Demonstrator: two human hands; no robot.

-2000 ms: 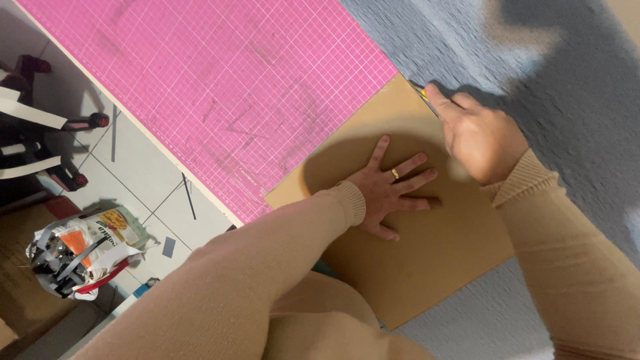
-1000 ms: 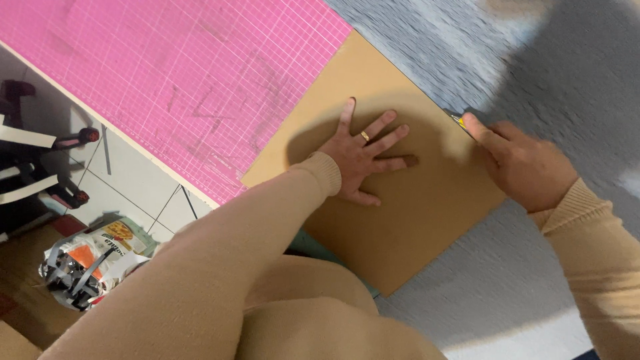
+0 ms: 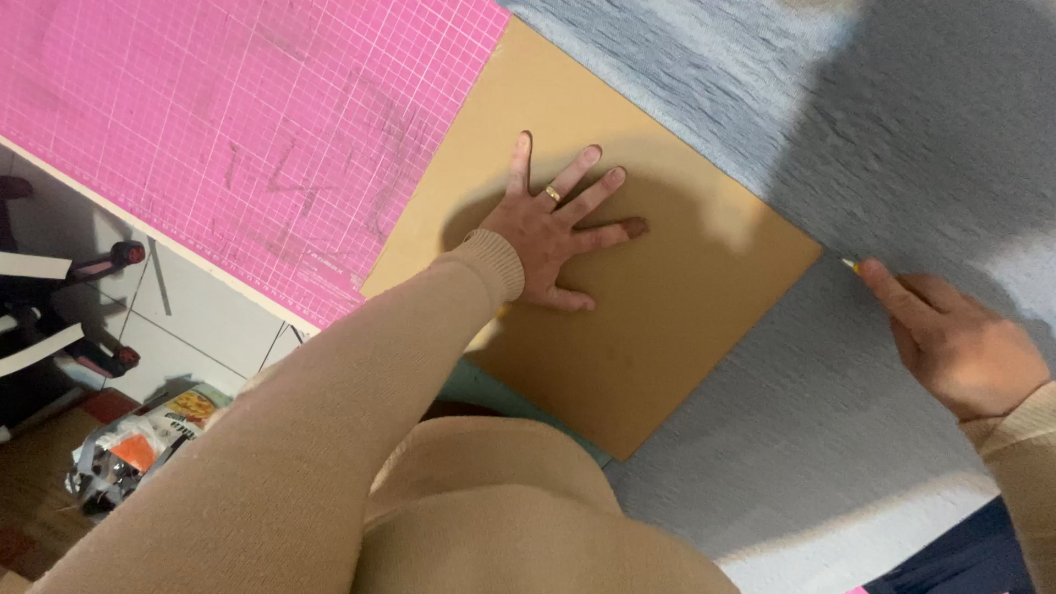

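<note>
My left hand (image 3: 549, 235), with a gold ring, lies flat with spread fingers on a brown cardboard sheet (image 3: 693, 313). The sheet rests on blue-gray fabric (image 3: 718, 107), its left edge along the pink cutting mat (image 3: 272, 124). My right hand (image 3: 961, 330) is closed around a small yellow tool with a pointed metal tip (image 3: 848, 264), probably a craft knife; most of it is hidden in the hand. The tip touches or hovers just over the fabric, a little right of the sheet's right corner.
Below the mat's pale edge is a tiled floor (image 3: 186, 330) with a bag of scraps (image 3: 124, 462) and black chair or stand parts (image 3: 107, 355). A teal surface (image 3: 528, 404) shows beside my body. Dark blue cloth (image 3: 957, 549) lies at the lower right.
My right hand with the yellow tool has moved along the cardboard's upper right edge, from near its top corner to past its right corner. My left hand stays spread on the sheet.
</note>
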